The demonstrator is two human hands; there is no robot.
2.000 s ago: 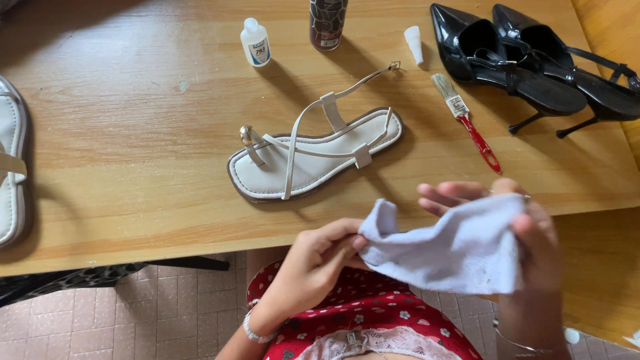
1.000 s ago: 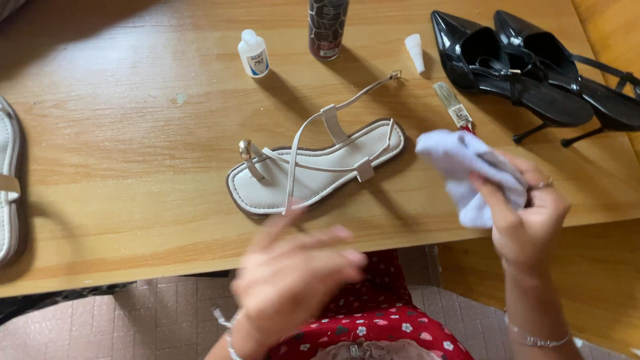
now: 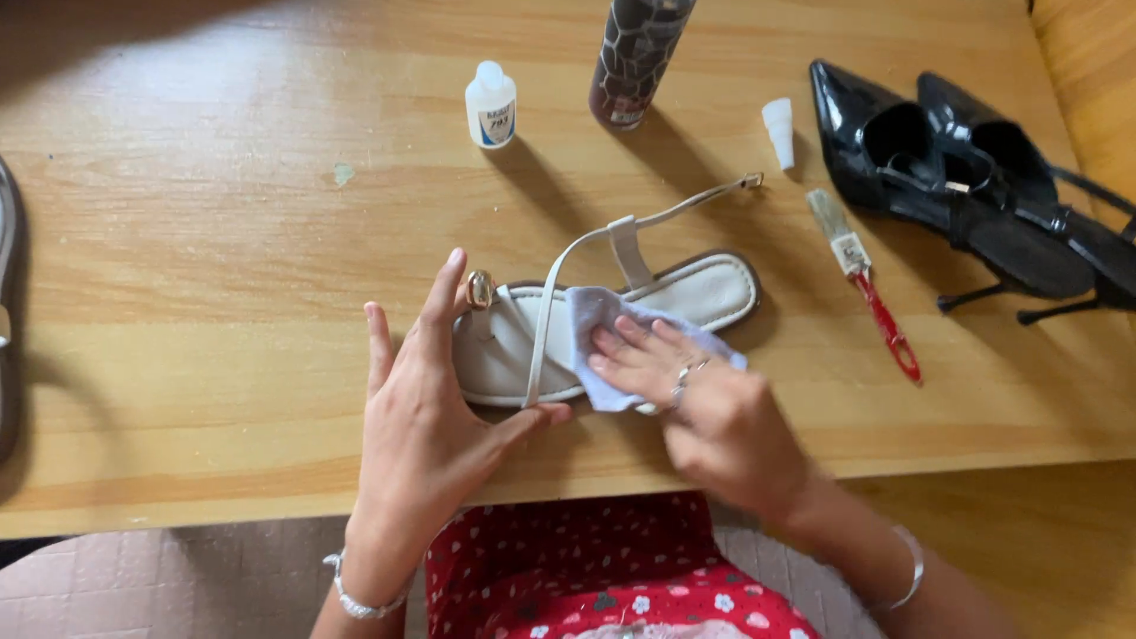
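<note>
A white strappy flat sandal (image 3: 728, 291) lies on the wooden table, its toe end to the left, with a gold ring ornament at the toe loop. My left hand (image 3: 435, 408) grips the toe end, thumb at the near edge and fingers on the far side. Under the fingers of my right hand (image 3: 701, 390), a light lavender cloth (image 3: 608, 306) is pressed on the middle of the insole, beside the crossing strap. The cloth hides part of the insole and the near strap. The buckled ankle strap (image 3: 683, 206) stretches out toward the back right.
Behind the sandal stand a small white bottle (image 3: 491, 106) and a dark patterned can (image 3: 635, 62). A white nozzle cap (image 3: 778, 133), a red-handled paintbrush (image 3: 874, 306) and black slingback heels (image 3: 905, 160) are at right. Another sandal (image 3: 11, 311) shows at the left edge.
My left hand, off the sandal two seconds ago, now holds its toe end. My right hand has brought the cloth left from beside the sandal onto the insole.
</note>
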